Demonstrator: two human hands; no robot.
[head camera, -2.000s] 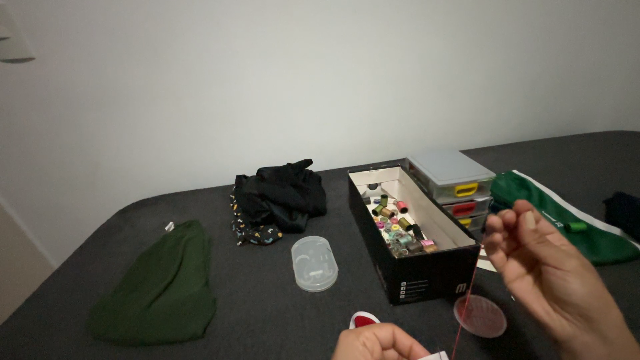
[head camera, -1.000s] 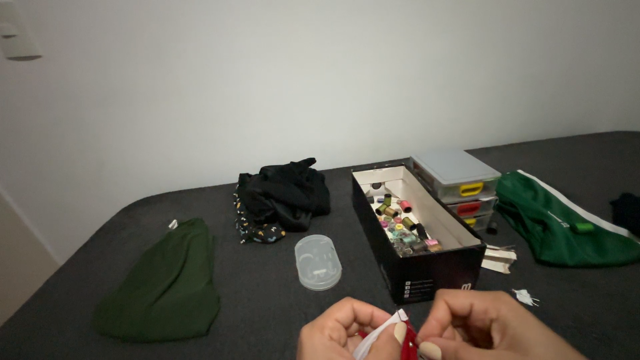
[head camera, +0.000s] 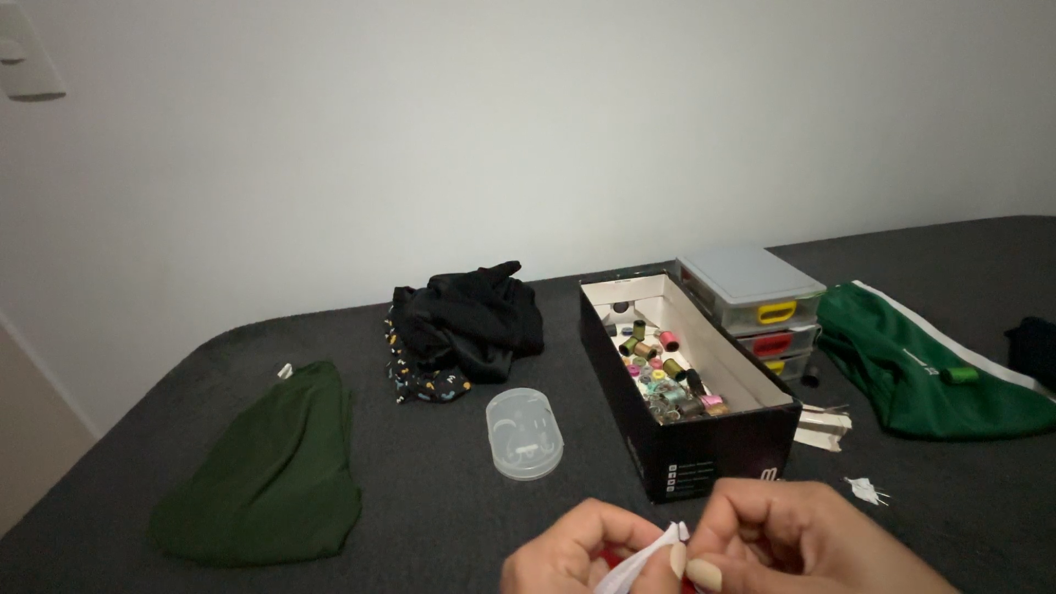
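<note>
Low in the view, my left hand (head camera: 590, 549) pinches a piece of red and white fabric (head camera: 643, 565). The fingertips of my right hand (head camera: 792, 540) meet it at the fabric's edge; whether they hold a needle or thread is hidden. Just beyond my hands stands an open black cardboard box (head camera: 718, 454) with several thread spools (head camera: 674, 369) and bobbins inside. A clear plastic oval case (head camera: 525, 433) lies left of the box.
Clear stacked drawers (head camera: 751, 289) stand behind the box. Green fabric (head camera: 899, 363) bearing a green spool (head camera: 959, 376) lies at right, near white scraps (head camera: 866, 491). Black clothing (head camera: 470, 318) is bunched near the wall, and a dark green garment (head camera: 272, 478) lies at left.
Two seconds ago my right hand was raised to the right with a red thread stretched below it. It has come down beside my left hand, and both are now together at the fabric.
</note>
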